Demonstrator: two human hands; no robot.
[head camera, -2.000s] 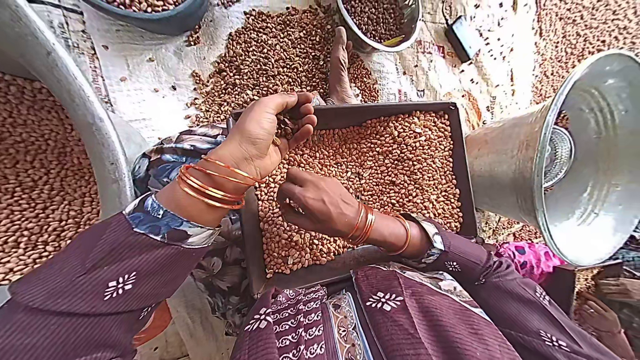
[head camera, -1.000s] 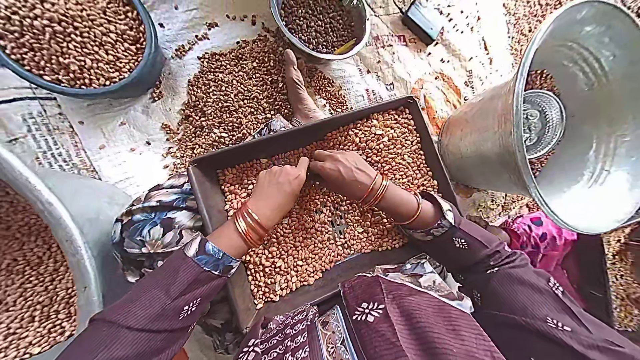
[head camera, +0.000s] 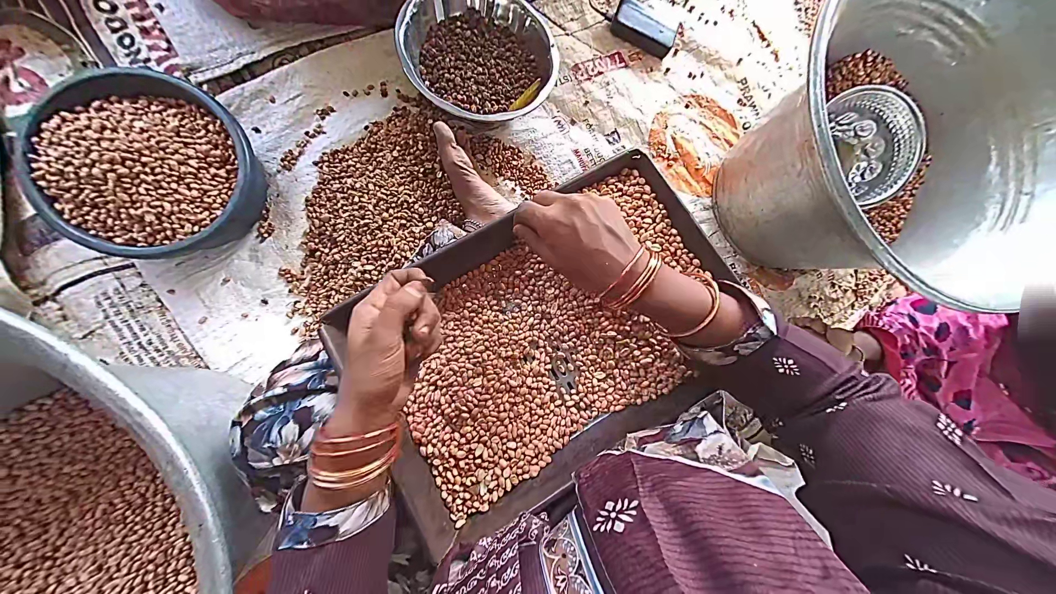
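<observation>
A dark rectangular tray (head camera: 693, 223) lies tilted on my lap, with a layer of reddish-brown peanut kernels (head camera: 503, 388) across it. My left hand (head camera: 392, 330) is curled above the tray's left corner; whether its fingers hold anything cannot be told. My right hand (head camera: 577, 239) is at the far rim, its fingers bunched together and pointing down, and the fingertips hide whatever may be between them. Both wrists carry orange and gold bangles. Beyond the far rim, a heap of darker kernels (head camera: 371, 214) lies on the printed sacking, beside a bare foot (head camera: 466, 177).
A blue-grey tub (head camera: 252, 194) of kernels stands at the left, a large metal vessel (head camera: 186, 462) below it. A steel bowl (head camera: 404, 49) of dark bits stands at the top. On the right is a metal bucket (head camera: 771, 181) with a small strainer (head camera: 912, 132) inside. A black adapter (head camera: 643, 29) lies behind.
My hands, together over the middle of the tray one second ago, have moved apart, the left to the left corner and the right to the far rim.
</observation>
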